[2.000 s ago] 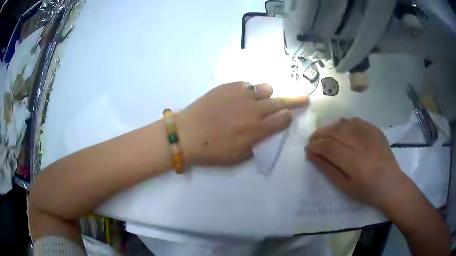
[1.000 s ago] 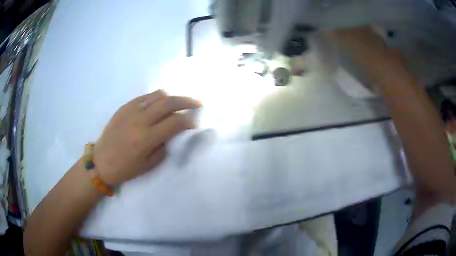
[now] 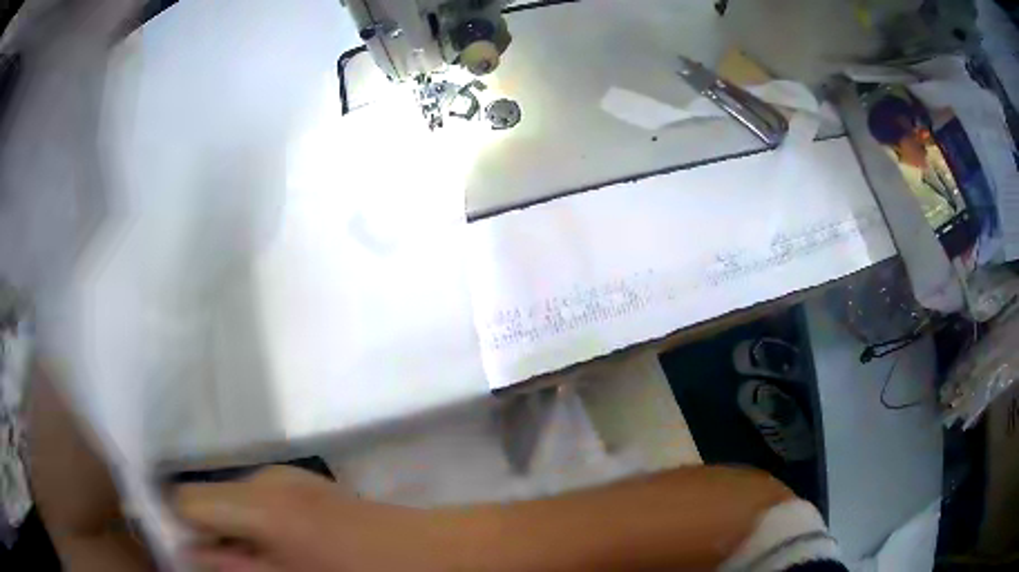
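Note:
A large white fabric piece (image 3: 190,324) lies over the left of the table. Its left part is lifted and blurred, and its edge hangs down at lower left. My right hand (image 3: 251,516) is at the bottom left, blurred, closed on this hanging edge; my right forearm crosses the bottom of the view. My left forearm shows at the left edge, and the hand is hidden behind the lifted cloth. The sewing machine head (image 3: 408,39) is at the top, with its presser foot area (image 3: 430,103) brightly lit. Neither hand is near it.
Metal snips (image 3: 732,103) lie on the machine bed at upper right, beside a white scrap (image 3: 648,108). A printed ruler (image 3: 581,313) runs along the table's front. A phone-like screen with a picture (image 3: 922,168) is at far right. Shoes (image 3: 773,419) show below the table.
The view has shifted right. My right hand has moved from beside the machine head to the lower left. The fabric at left is now raised, and my left hand has gone behind it.

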